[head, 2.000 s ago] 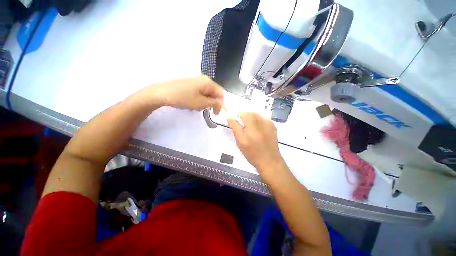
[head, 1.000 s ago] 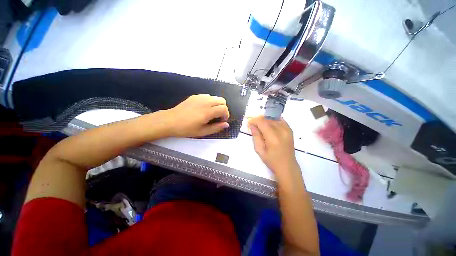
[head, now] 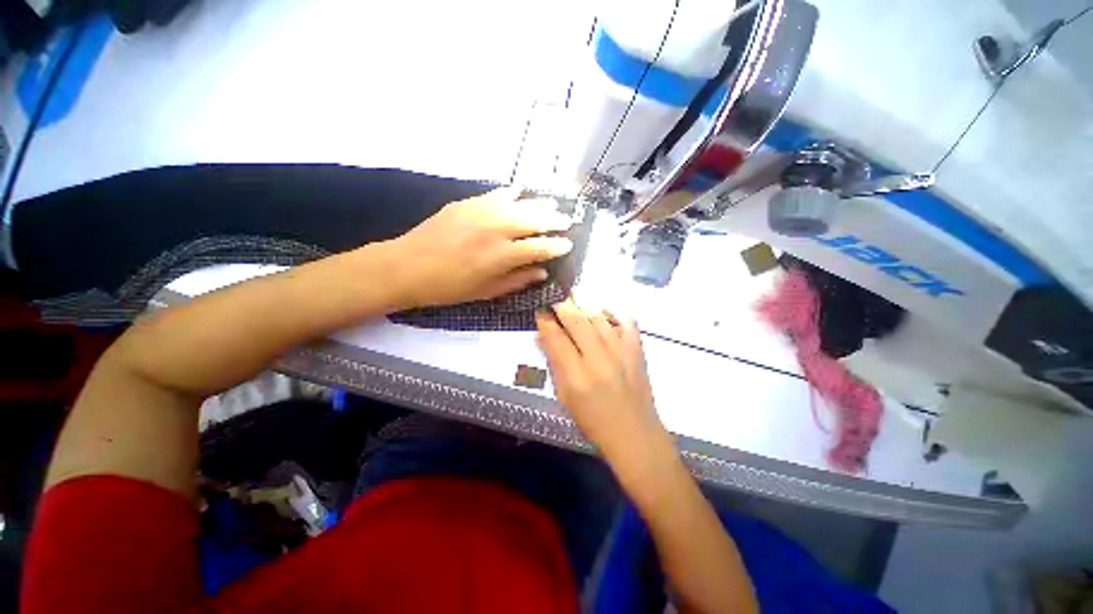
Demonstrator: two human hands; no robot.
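Note:
A long curved black panel (head: pixel 300 198) with a grey checked edge lies across the white table, its right end at the presser foot and needle (head: pixel 596 192) of the white sewing machine (head: pixel 653 72). My left hand (head: pixel 491 250) lies on the panel near its right end, fingers together, pointing at the needle area. My right hand (head: pixel 596 360) is at the panel's lower right corner, its fingertips touching or pinching the edge. Glare and the fingers hide the exact contact.
A pink tangle (head: pixel 827 372) and a black scrap (head: pixel 857 314) lie under the machine arm. Small brown squares are on the tabletop (head: pixel 531 377) and near the arm (head: pixel 760 258). The ruler-marked table edge (head: pixel 479 405) runs before my lap. Dark cloth is at the far left.
The black panel now extends leftward across the table instead of behind the needle. Since one second ago, my left hand has moved towards the needle and my right hand left and down to the panel's corner.

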